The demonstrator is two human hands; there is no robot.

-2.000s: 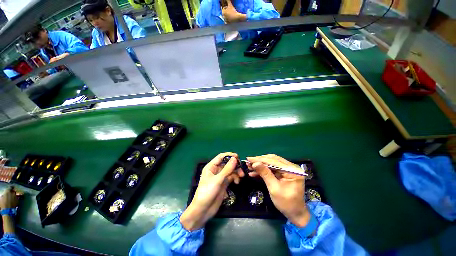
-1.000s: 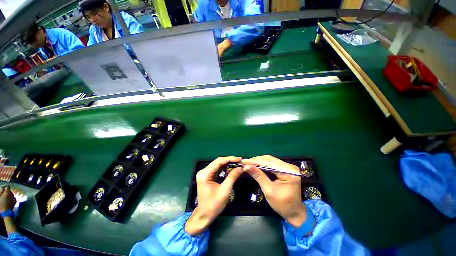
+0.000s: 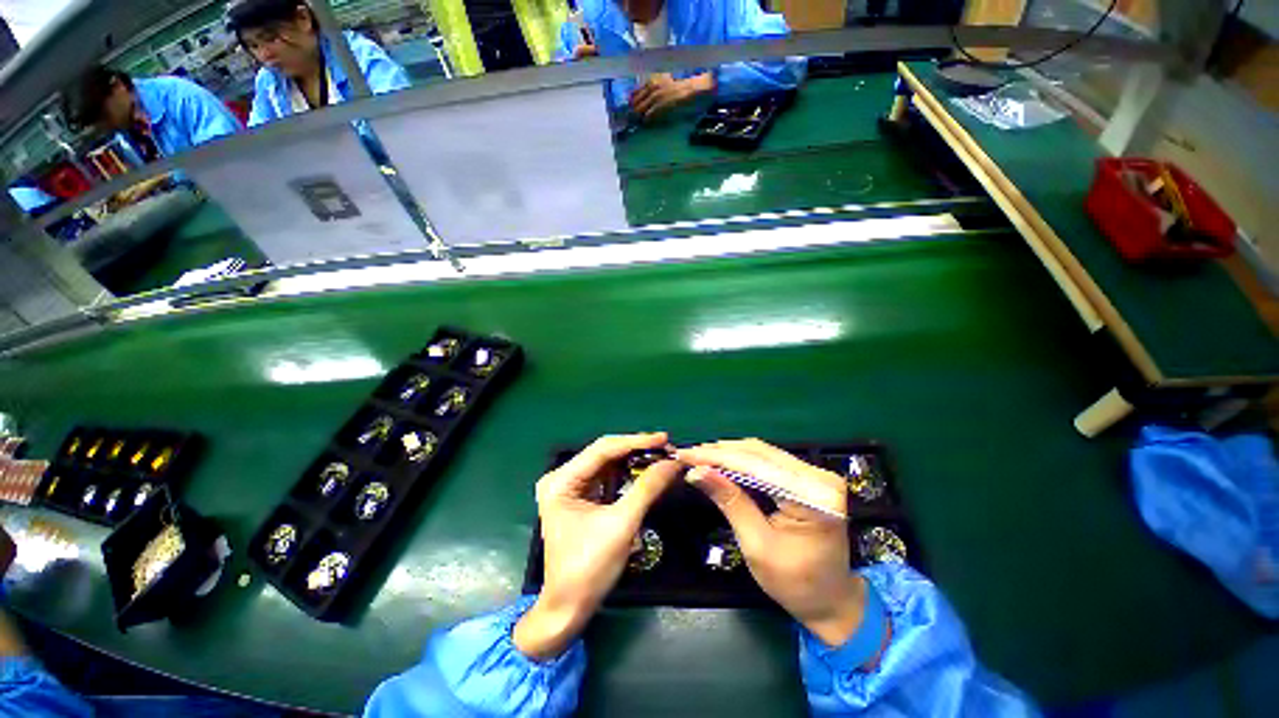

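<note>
My left hand (image 3: 600,533) holds a small round unit (image 3: 644,463) between thumb and fingers above the black compartment tray (image 3: 679,578); the fingertips hide most of the unit. My right hand (image 3: 786,540) is shut on thin metallic tweezers (image 3: 769,488), whose tip meets the left fingertips at the unit; the exact contact is hidden. Round units with gold and silver glints lie in visible pockets of the tray, partly covered by my hands.
A second filled compartment tray (image 3: 393,470) lies slanted at left. Beyond it are a parts box (image 3: 157,564) and a neighbour's tray (image 3: 112,474). A side shelf with a red basket (image 3: 1157,211) and a blue cloth (image 3: 1209,508) are at right. Co-workers sit beyond the divider.
Both hands stay over the tray. The fingertips have come together since two seconds ago, and the tweezers now slant more steeply. The person across has shifted their hands.
</note>
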